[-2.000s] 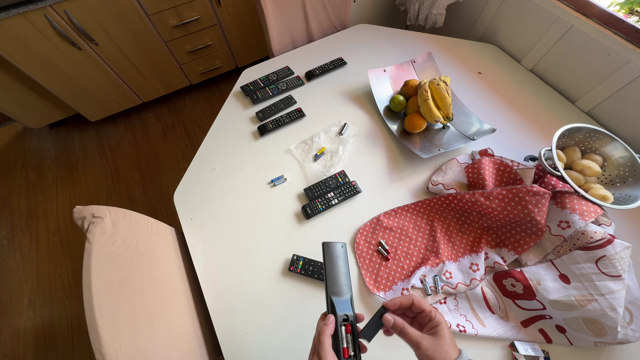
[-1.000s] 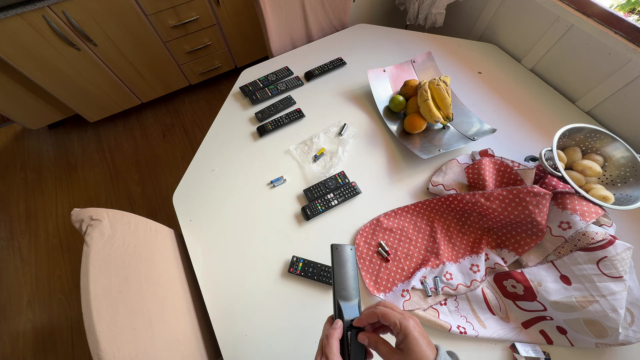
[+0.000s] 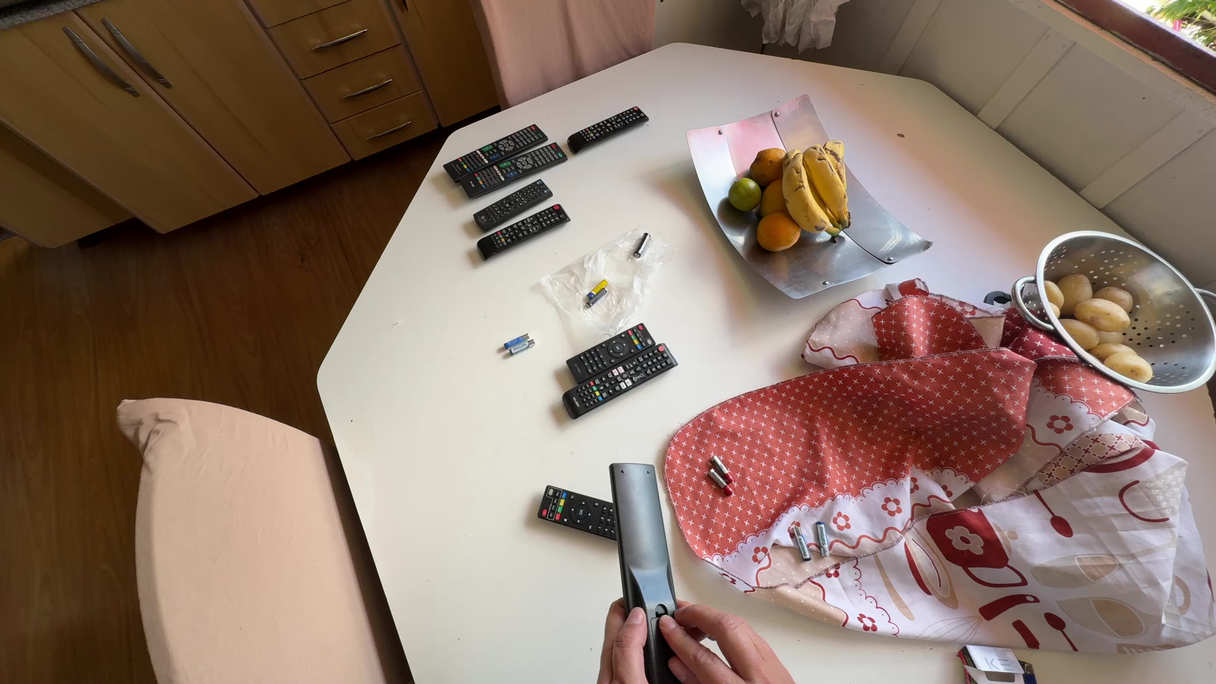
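Observation:
Near the bottom centre, my left hand (image 3: 624,646) grips the lower end of a dark remote control (image 3: 642,532), its back facing up. My right hand (image 3: 719,646) has its fingers on the same end, by a small notch in the back; the battery compartment is covered. Partly behind it lies another black remote control (image 3: 577,511). Two batteries (image 3: 720,475) rest on the red part of a patterned cloth (image 3: 855,418), and two more batteries (image 3: 810,541) on its white part. A pair of remotes (image 3: 619,380) lies side by side further up the table.
Several remotes (image 3: 522,231) lie at the upper left of the white table (image 3: 437,437). Batteries (image 3: 518,344) lie near a clear plastic bag (image 3: 608,275) holding others. A metal fruit tray (image 3: 807,266), a colander of potatoes (image 3: 1130,313) and a small box (image 3: 993,662) stand right. A covered chair (image 3: 247,541) is at left.
Two seconds ago the remote's battery compartment was open with batteries showing, and my right hand held the cover beside it. Now the cover is on the remote.

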